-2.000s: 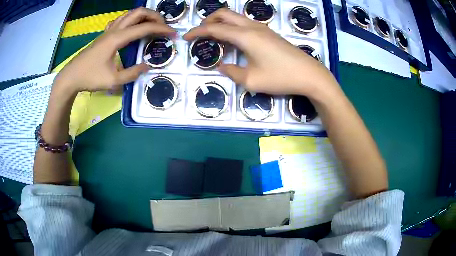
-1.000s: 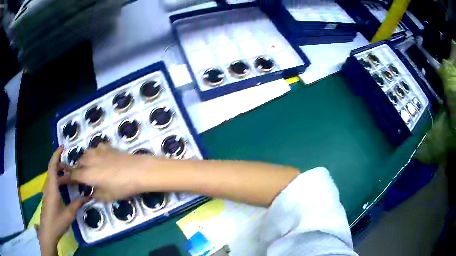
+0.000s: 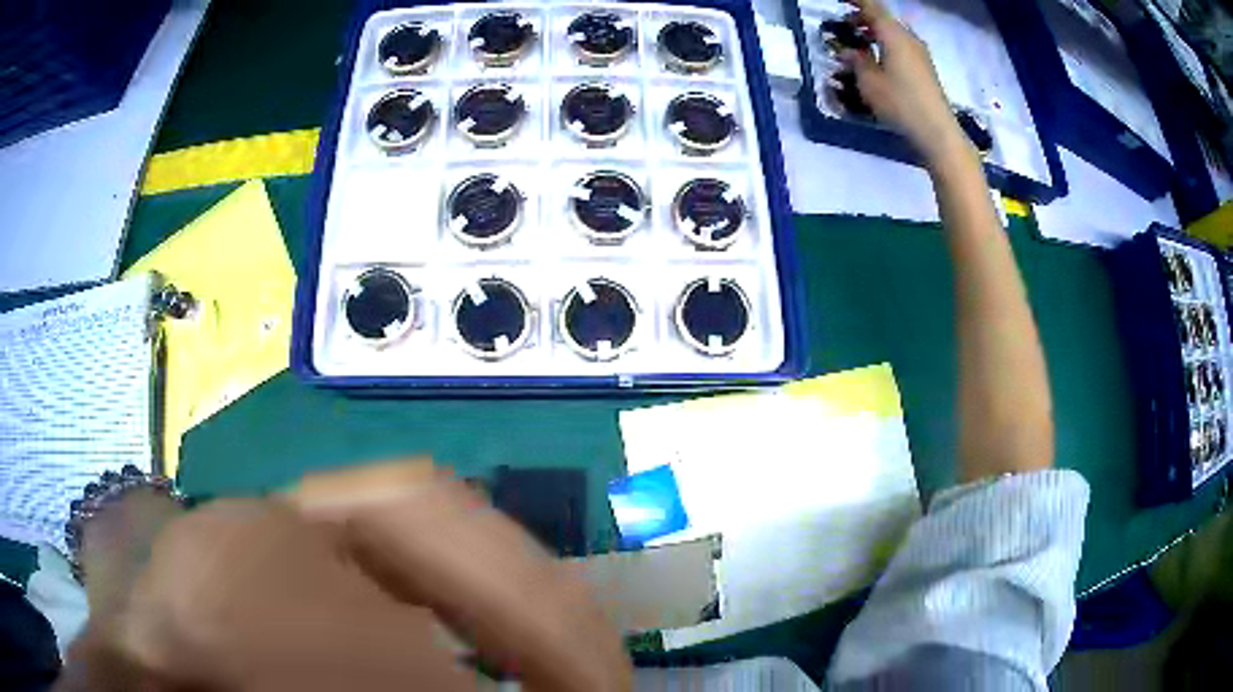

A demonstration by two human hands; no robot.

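Round smartwatch units with dark screens and white tabs, such as one in the front row (image 3: 598,318), sit in the white blister tray (image 3: 392,206) inside a dark blue tray box (image 3: 541,384). The far-left pocket of the second row from the front is empty. My left hand (image 3: 338,581) is large and blurred at the lower left, close to the camera; whether it holds anything cannot be told. My right hand (image 3: 886,75) reaches into the second tray box (image 3: 1007,102), fingers at the units at its left end; its grip is unclear. Another unit (image 3: 974,131) lies there.
A clipboard form (image 3: 75,392) and yellow paper (image 3: 237,318) lie left. A black square (image 3: 544,503), blue square (image 3: 649,506), grey-beige strip (image 3: 663,584) and record sheet (image 3: 798,500) lie near me. Another filled tray box (image 3: 1160,379) stands at the right.
My right hand has moved from the main tray to the second tray box. My left hand has left the tray and come close to the camera. The now empty pocket held a unit two seconds ago.
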